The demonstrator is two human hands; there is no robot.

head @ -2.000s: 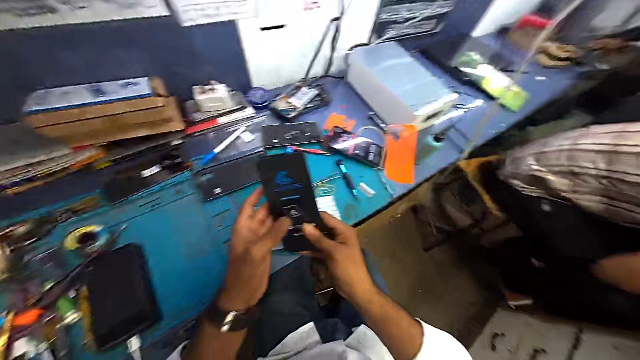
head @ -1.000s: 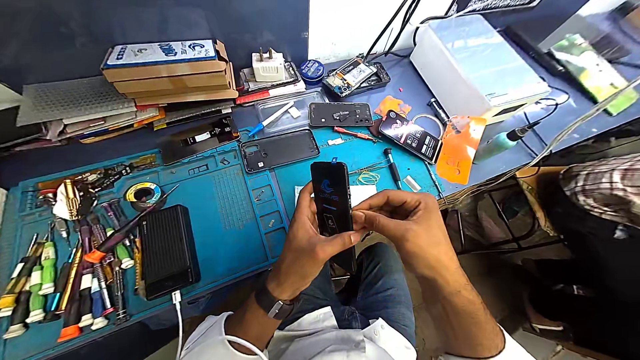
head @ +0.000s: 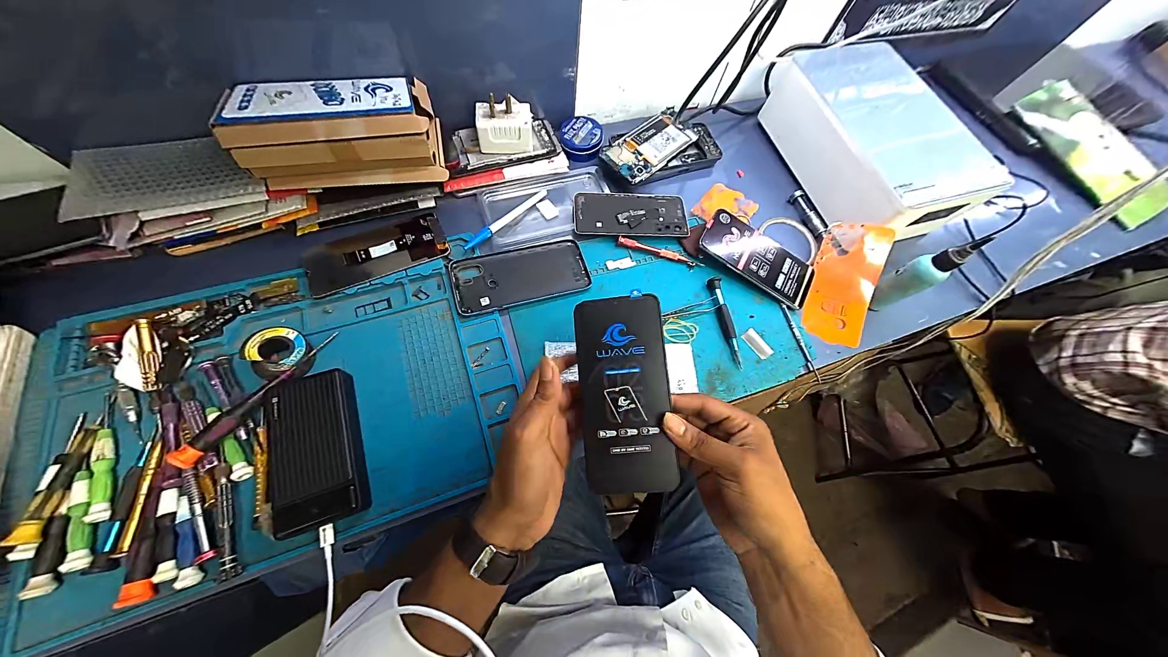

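Note:
A black smartphone screen panel with a printed front film is upright between my two hands, above my lap. My left hand supports its left edge, fingers partly hidden behind it. My right hand grips its lower right edge, thumb at the front. Beyond it on the blue repair mat lie a black phone back cover, a grey phone housing, a black screwdriver and thin yellow wire. A black ribbed power bank with a white cable lies to the left.
Several screwdrivers crowd the mat's left side. Cardboard boxes, a white plug adapter, an opened phone and a white box-shaped device stand along the back. An orange sheet lies right. A person in a checked shirt is at far right.
My right hand has moved from the panel's front face to its lower right edge. My left hand's fingers have opened out along the left edge, and more of the panel's front shows.

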